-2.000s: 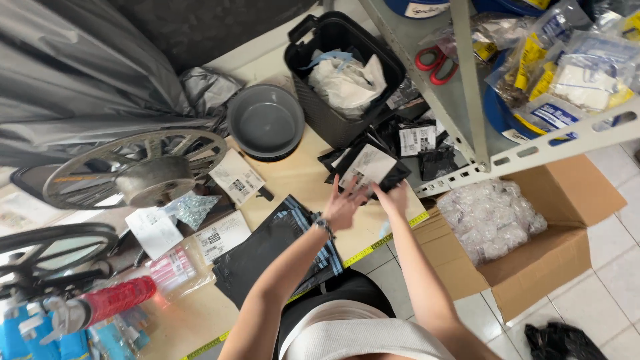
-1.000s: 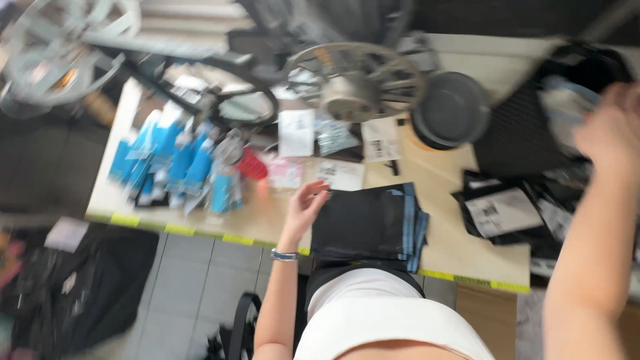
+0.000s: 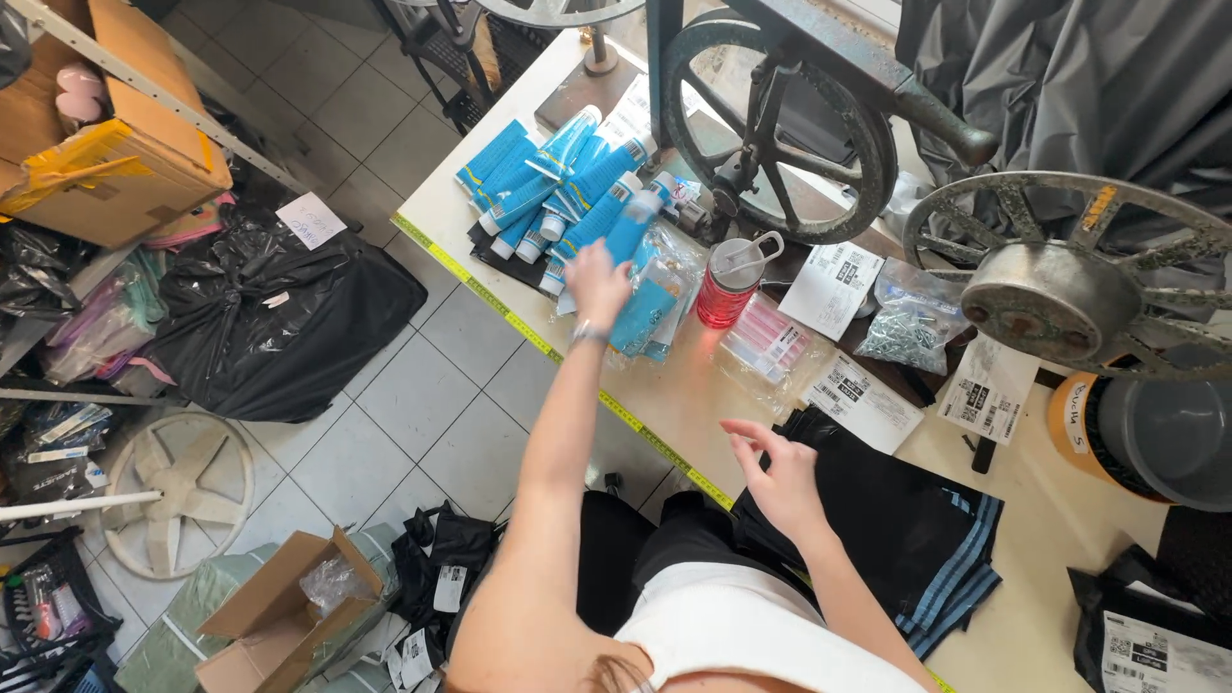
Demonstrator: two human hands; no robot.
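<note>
My left hand (image 3: 599,287) is over the near side of a pile of blue and white tubes (image 3: 568,188), its fingers on a blue tube (image 3: 633,226) with a pale cap. Beside it lie clear bags with blue packets (image 3: 647,313). My right hand (image 3: 782,472) is raised with fingers apart, holding nothing, over the left edge of a stack of black plastic mailing bags (image 3: 876,510) with blue-striped edges. Between the hands and farther back stand a red bottle (image 3: 729,284) and a plastic pack of pink items (image 3: 770,342). Labelled white papers (image 3: 861,399) lie beyond the stack.
Large spoked metal wheels (image 3: 780,125) of a press rise behind the table. A bag of screws (image 3: 910,322) and a grey bowl (image 3: 1169,433) are at the right. Yellow measuring tape (image 3: 520,322) runs along the table edge. A black bundle (image 3: 279,308) and an open carton (image 3: 289,616) are at the left.
My left hand has moved from beside the black bags to the blue tubes. My right hand has come back from the far right to the stack. The view has swung left.
</note>
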